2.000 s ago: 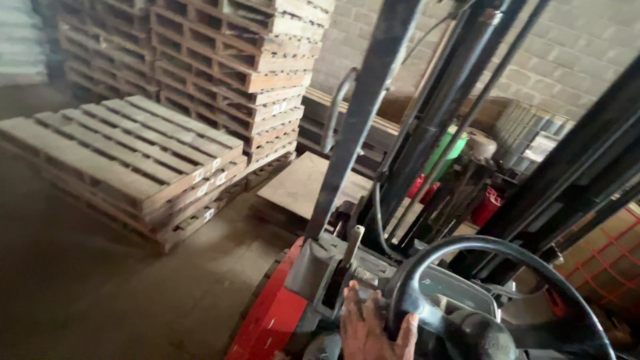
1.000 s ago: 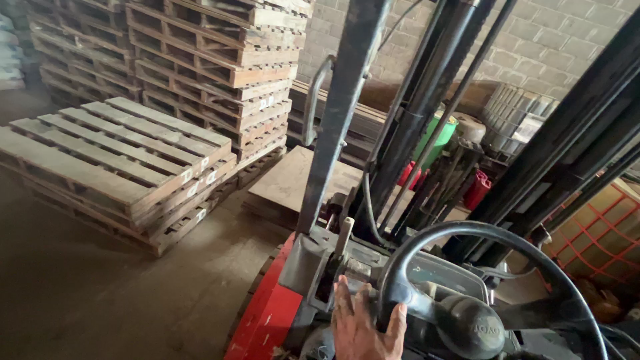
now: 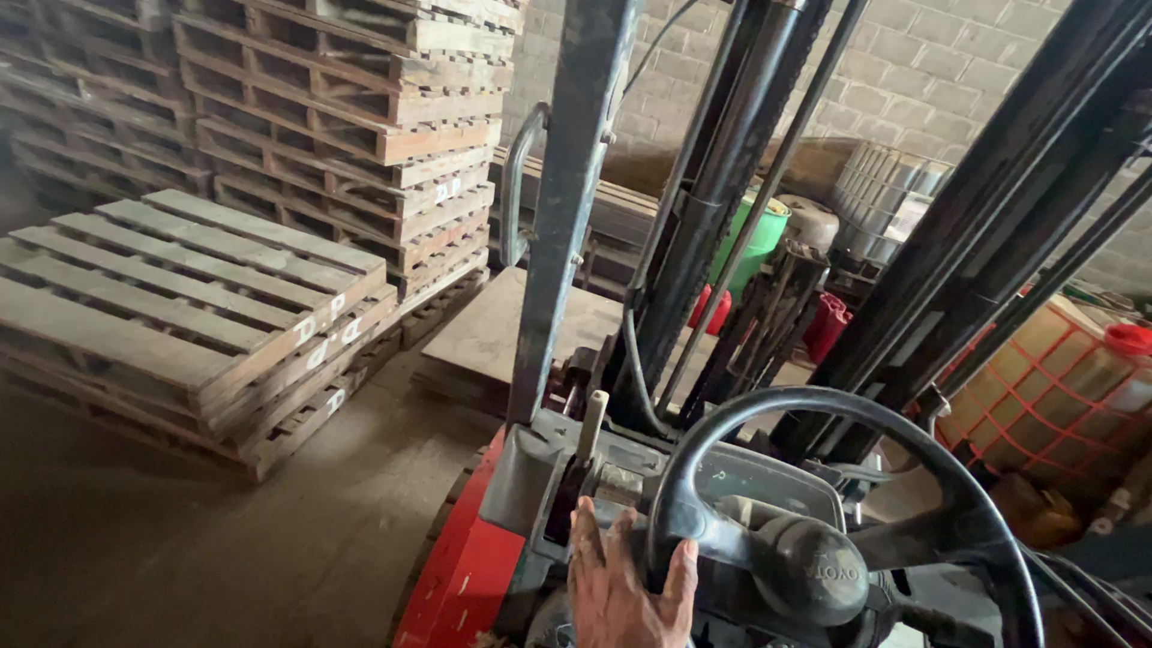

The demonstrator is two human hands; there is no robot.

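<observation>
My left hand (image 3: 625, 585) rests palm down at the left side of the black steering wheel (image 3: 855, 400) of a Toyota forklift, fingers spread, the thumb along the rim. Its fingertips lie near the base of a pale lever (image 3: 591, 425) on the dash. Whether the palm presses on the wheel cannot be told. My right hand is out of view. Ahead of the dash stand the forklift's dark mast (image 3: 720, 207) and a grey overhead-guard post (image 3: 576, 207) with a grab handle (image 3: 517, 184). The red body panel (image 3: 463, 558) shows at the lower left of the dash.
A low stack of wooden pallets (image 3: 180, 279) stands at left, with tall pallet stacks (image 3: 360, 117) behind. Flat boards (image 3: 486, 324) lie beyond the post. Behind the mast are a green drum (image 3: 751, 238), red containers (image 3: 826, 326) and a caged tank (image 3: 886, 202), before a block wall (image 3: 945, 63). Red netting (image 3: 1044, 396) is at right.
</observation>
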